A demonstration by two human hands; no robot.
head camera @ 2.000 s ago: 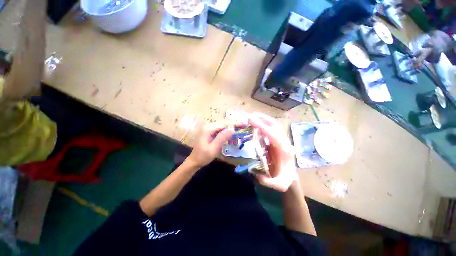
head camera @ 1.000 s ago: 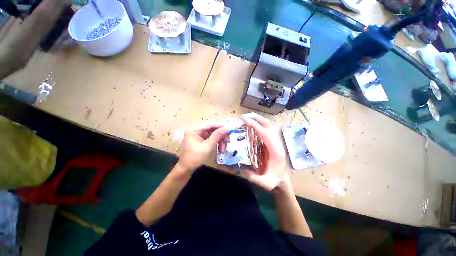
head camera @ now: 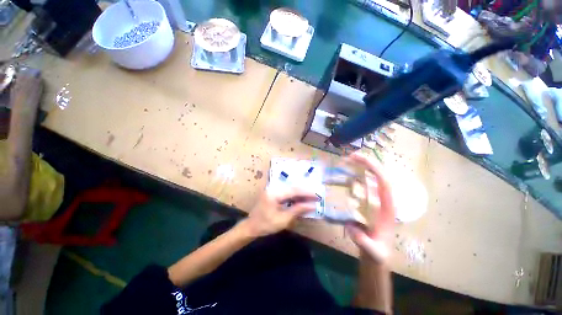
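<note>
A pale square base plate (head camera: 296,169) with dark-tipped posts lies on the bench in front of me. My left hand (head camera: 277,212) rests on its lower edge, fingers over the plate. My right hand (head camera: 376,209) is blurred and holds a round disc (head camera: 360,194) with bluish parts on its left side, just right of the plate. Another white disc (head camera: 410,194) lies behind my right hand, partly hidden by it. The dark-blue electric screwdriver (head camera: 400,92) hangs tilted over the screw feeder (head camera: 317,126), nose down.
A white tub (head camera: 138,58) of small grey pieces stands at the upper left. Two disc-and-base units (head camera: 219,46) sit near the green belt (head camera: 345,24). Metal parts (head camera: 379,144) lie by the feeder. A person's arm (head camera: 24,111) and a red stool (head camera: 92,215) are at left.
My right hand has moved right with the disc, away from the base plate. The plate now lies exposed, with my left hand lower on it. The screwdriver hangs further left, over the feeder.
</note>
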